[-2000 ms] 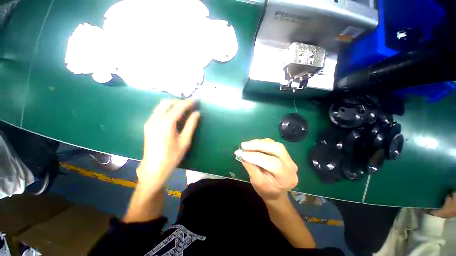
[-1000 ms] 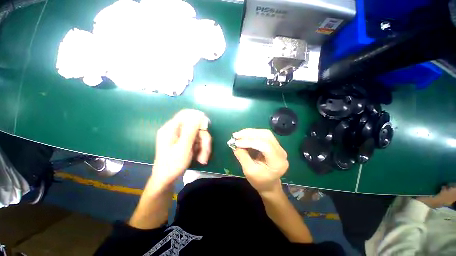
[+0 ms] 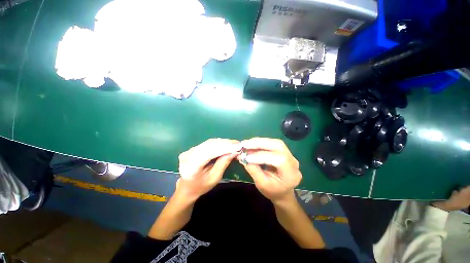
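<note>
A tiny pale or silvery piece point(image 3: 243, 156) is pinched at the fingertips where my two hands meet, low over the bench's near edge. My right hand point(image 3: 273, 167) grips it between thumb and forefinger. My left hand point(image 3: 207, 165) has its thumb and forefinger together against the same piece; whether it holds a separate small part is hidden by the fingers. One black round cover point(image 3: 296, 125) lies apart on the green bench point(image 3: 129, 123), beyond my right hand.
A silver-grey screw feeder point(image 3: 314, 20) stands at the back. An overexposed white heap point(image 3: 149, 46) lies back left. Black covers point(image 3: 361, 133) are piled right, below a thick black tool point(image 3: 391, 64) and a blue bin point(image 3: 361, 43). Another person's sleeve point(image 3: 412, 231) shows at lower right.
My left hand has moved from near the white heap down and right to meet my right hand. My right hand still pinches the small piece. The view has shifted slightly.
</note>
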